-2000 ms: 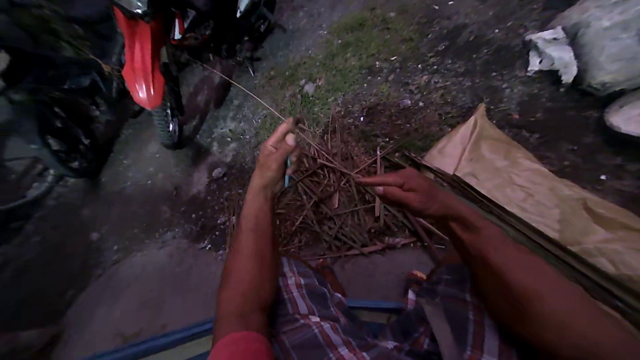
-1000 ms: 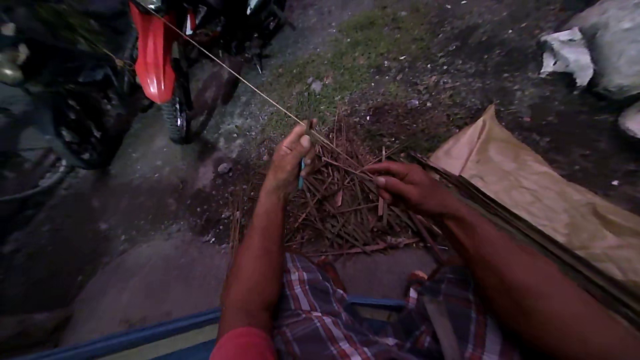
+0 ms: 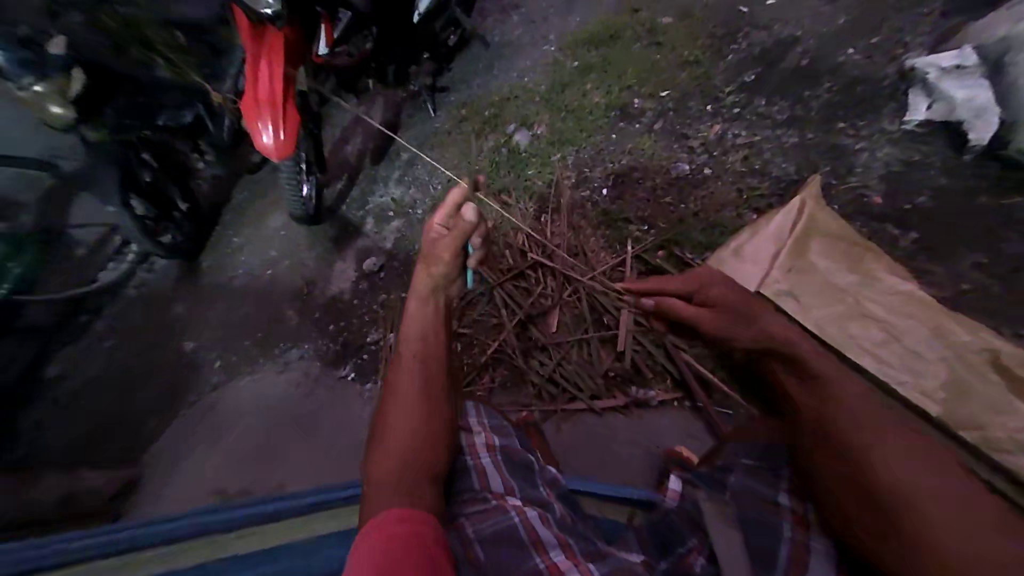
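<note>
My left hand is closed around a small tool with a light blue handle; its blade is not clearly visible. A long thin strip, like a plant stalk or leaf rib, passes by the top of that hand and slants up left toward the motorcycles. The strip's lower right end lies between the thumb and fingers of my right hand. Below and between both hands is a heap of cut brown plant strips on the ground.
Parked motorcycles, one with a red front fender, stand at the upper left. A tan sack lies at right, beside long dark strips. A white scrap is at upper right. A blue bench edge runs below.
The strip reached up left past my left hand in both earlier frames and looks straighter now than two seconds ago. Both hands keep nearly the same places.
</note>
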